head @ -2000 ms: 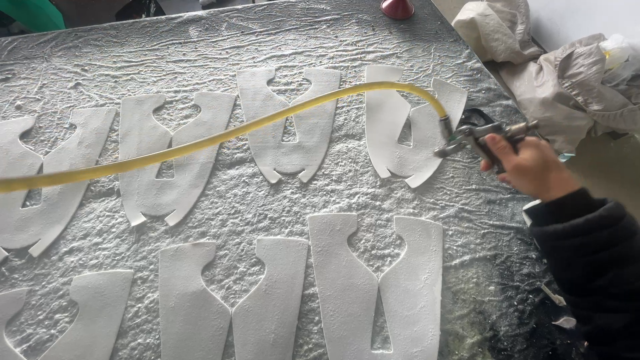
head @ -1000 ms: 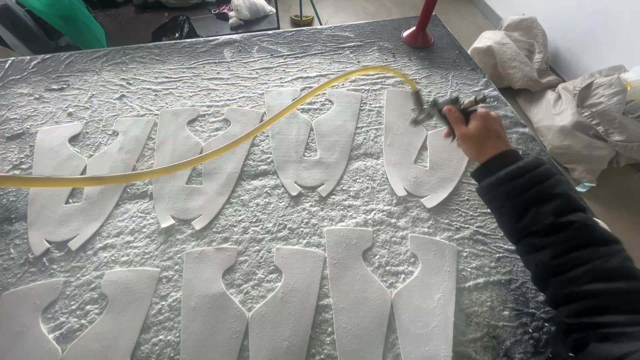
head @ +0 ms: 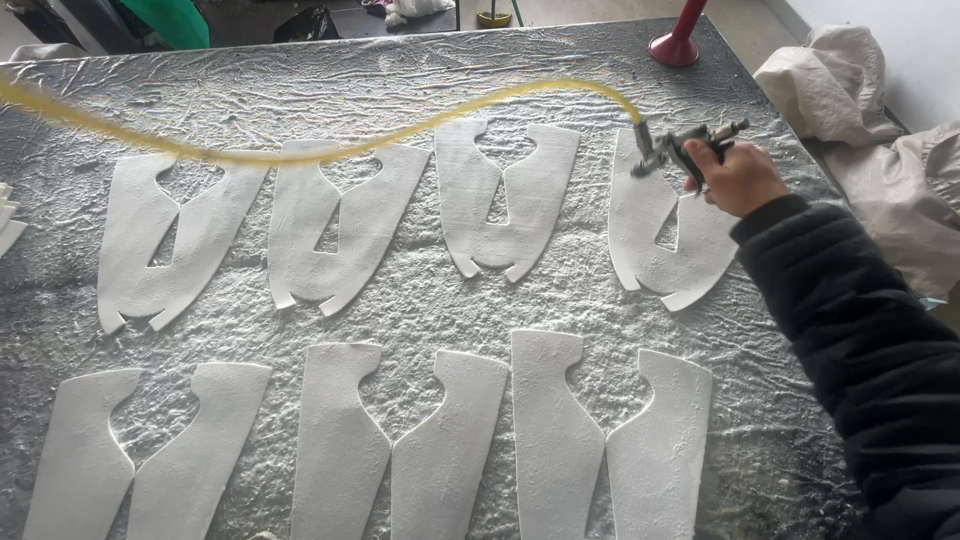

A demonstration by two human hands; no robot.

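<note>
My right hand (head: 742, 178), in a dark padded sleeve, grips a metal spray gun (head: 686, 152) over the top right of the work table (head: 757, 420). A yellow hose (head: 420, 135) runs from the gun across to the left edge, blurred there. Beneath the gun lies a white cut-out sheet piece (head: 637, 247), partly covered by the gun and hand. Several more white cut-outs lie flat in two rows, among them an upper one (head: 465, 202) and a lower one (head: 330, 435). No spray can be made out. My left hand is out of view.
A red cone-shaped stand (head: 675, 49) rests at the table's far right corner. Pale crumpled sacks (head: 892, 195) lie beyond the right edge. Past the far edge are a green cloth (head: 180, 22), a black plastic bag (head: 307, 24) and a yellow bowl (head: 494, 19). White pieces (head: 7, 217) sit at far left.
The hose has swung upward at its left part, off the middle of the upper cut-outs. My right hand keeps its hold on the spray gun near the upper right cut-out. The view has shifted.
</note>
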